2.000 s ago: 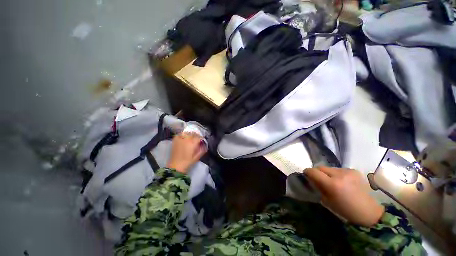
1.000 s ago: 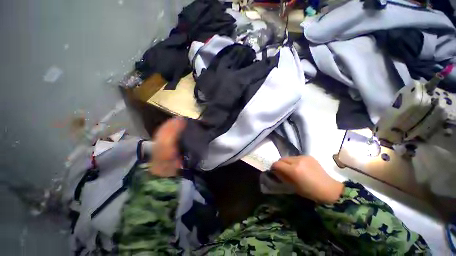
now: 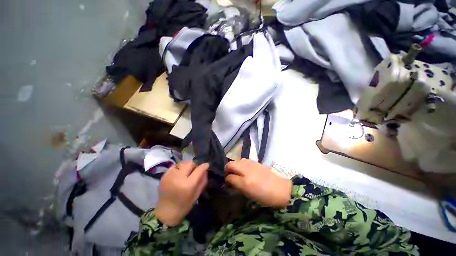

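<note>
The grey-and-black garment (image 3: 250, 90) lies on the table's left part, its black fabric (image 3: 204, 120) hanging towards me over the front edge. My left hand (image 3: 182, 187) grips the end of this black fabric with thumb and fingers. My right hand (image 3: 257, 182) grips the same black end just to the right, a small gap between the two hands. Whether a small separate piece is also in my right fingers is hidden.
The sewing machine head (image 3: 400, 90) and its lit metal bed (image 3: 370, 145) are at the right. Grey-and-black garments (image 3: 325, 45) lie behind. Another heap (image 3: 117, 200) sits low left. A wooden extension (image 3: 155, 105) is at left, black cloth (image 3: 165, 25) beyond it. Blue loops (image 3: 447, 215) show far right.
My left hand has moved from the low left heap to the black fabric and pulled it towards me. My right hand has moved left to meet it. The view has shifted right.
</note>
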